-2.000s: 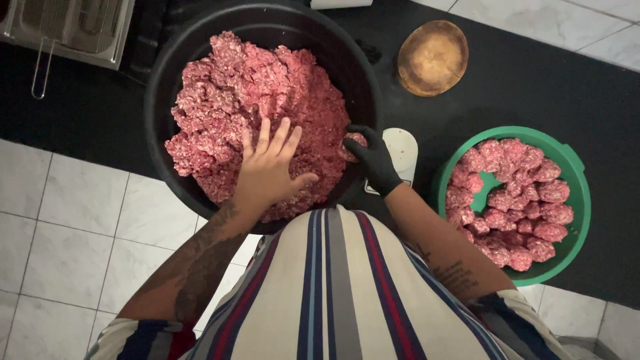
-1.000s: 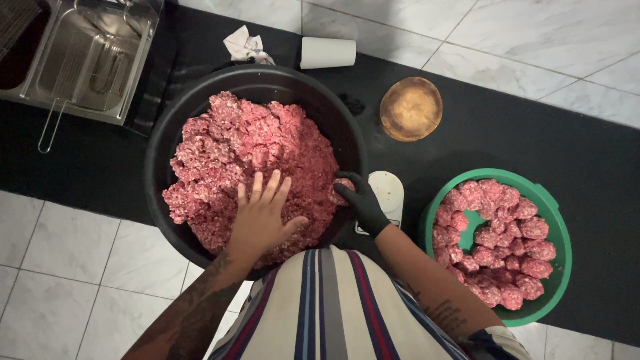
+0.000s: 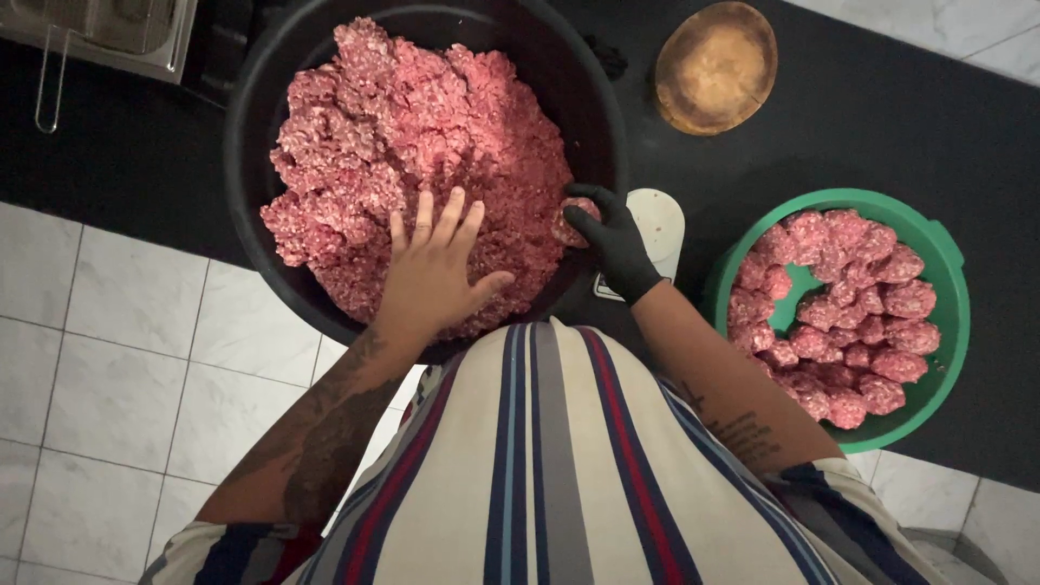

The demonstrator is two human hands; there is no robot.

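Observation:
A large black tub [image 3: 605, 106] holds a heap of ground meat [image 3: 455, 114]. My bare left hand [image 3: 435, 264] lies palm down, fingers spread, on the near part of the heap. At the tub's right side my right hand [image 3: 613, 240], in a black glove, has its thumb and fingers around a ball of ground meat [image 3: 576, 221]. Just right of that hand, partly hidden by it, is a white kitchen scale [image 3: 660, 227]. Farther right, a green tub [image 3: 959, 325] contains many meatballs [image 3: 900, 337], with a bare patch of its bottom showing.
On the black countertop [image 3: 821, 130], a round wooden piece [image 3: 717, 69] sits beyond the scale. A metal fryer [image 3: 154, 41] with a wire basket handle [image 3: 51, 89] is at the far left. Light floor tiles [image 3: 130, 284] show below the counter's near edge.
The view has shifted; the white cup and crumpled paper seen one second ago are out of frame. Both hands keep much the same places at the black tub.

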